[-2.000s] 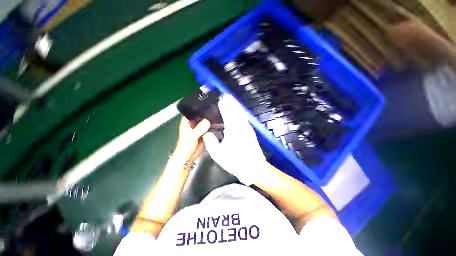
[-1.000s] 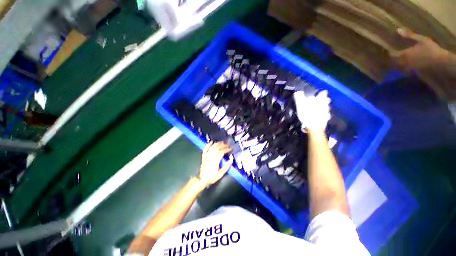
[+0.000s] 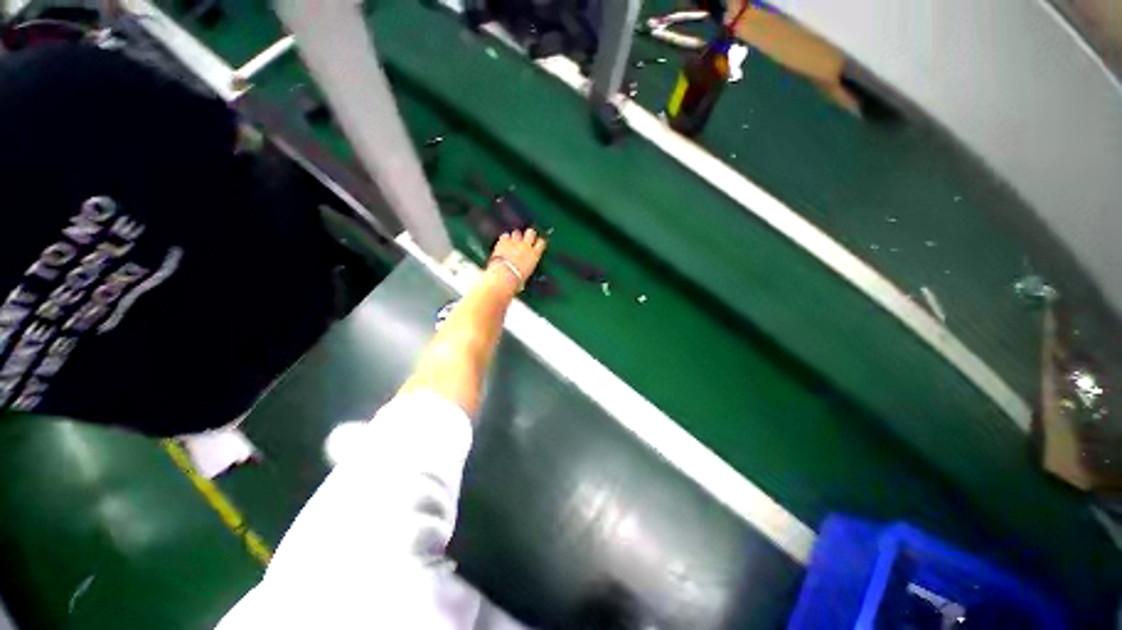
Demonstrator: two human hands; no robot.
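Observation:
My left hand, bare with a bracelet, reaches over the white rail onto the green conveyor. Its fingers are spread, with their tips beside a black power adapter; whether they touch is too blurred to tell. More dark adapters lie on the belt just right of the hand. My right hand is not in view. The blue crate is cut off at the bottom right, with dark items inside.
A person in a black shirt is close on the left. A grey post stands by the rail near my hand. The shiny green bench lies below the rail. A dark tool with a yellow patch is beyond the far rail.
The view has swung left from the crate to the conveyor and coworker. My left hand has left the crate's edge and stretches over the belt. My gloved right hand has gone out of view.

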